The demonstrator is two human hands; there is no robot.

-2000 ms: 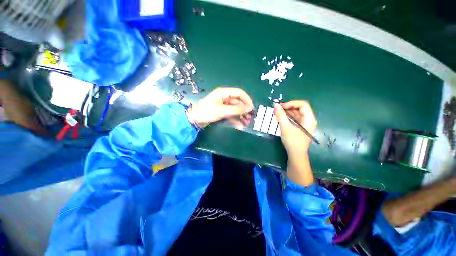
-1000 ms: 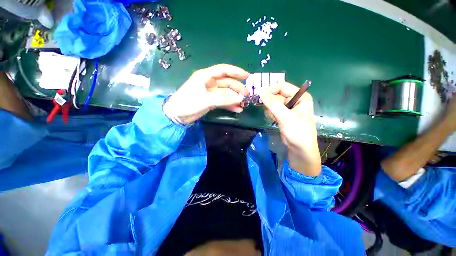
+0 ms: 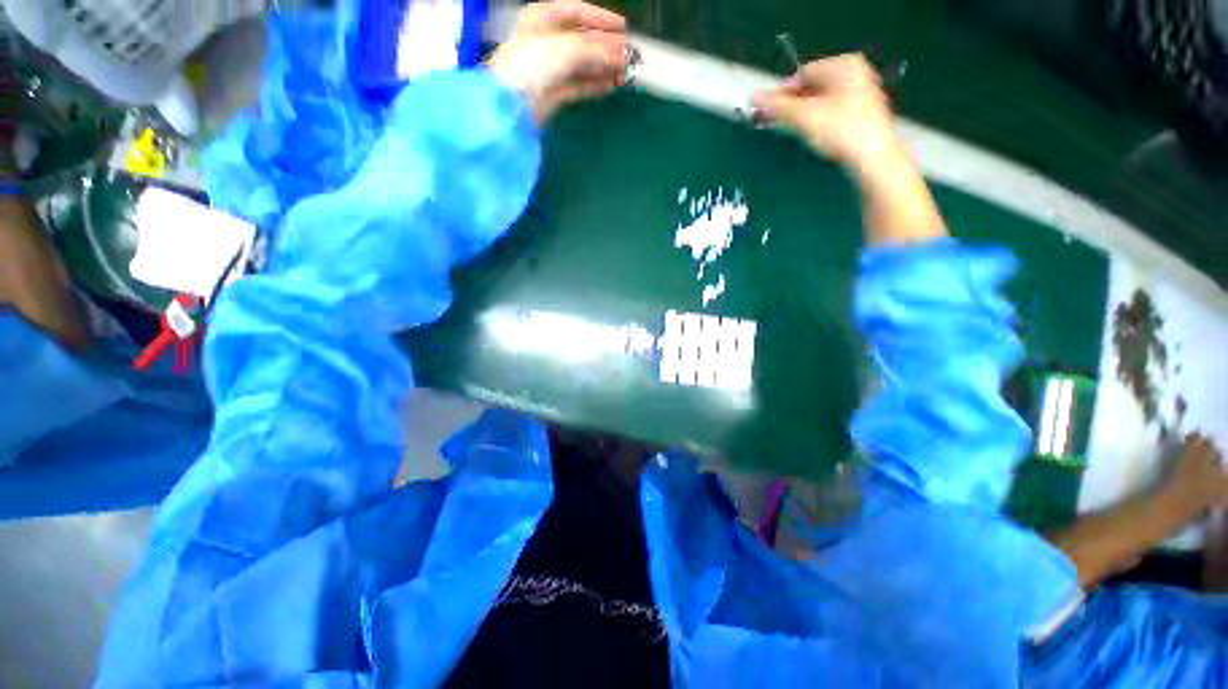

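My left hand (image 3: 559, 57) is stretched to the far edge of the green mat, with a small dark assembly (image 3: 630, 57) at its fingertips. My right hand (image 3: 838, 105) is also at the far edge, further right, fingers bent together. A tiny dark spot shows at its fingertips, too blurred to name. I cannot make out the tweezers. A white pad sheet (image 3: 708, 353) with dark lines lies near the mat's front edge. Loose small white pieces (image 3: 711, 229) lie beyond it.
A white strip (image 3: 694, 81) borders the dark surface beyond. A blue bin (image 3: 420, 43) and blue cloth (image 3: 307, 128) are upper left, red-handled cutters (image 3: 171, 333) far left. A reel (image 3: 1060, 417) is partly hidden by my right sleeve. Dark parts (image 3: 1142, 339) and another person's hand (image 3: 1190, 471) are at right.
Both hands have moved away from the pad sheet and forward to the far edge, and apart from each other. The tweezers seen in my right hand earlier no longer show clearly. The camera view has shifted.
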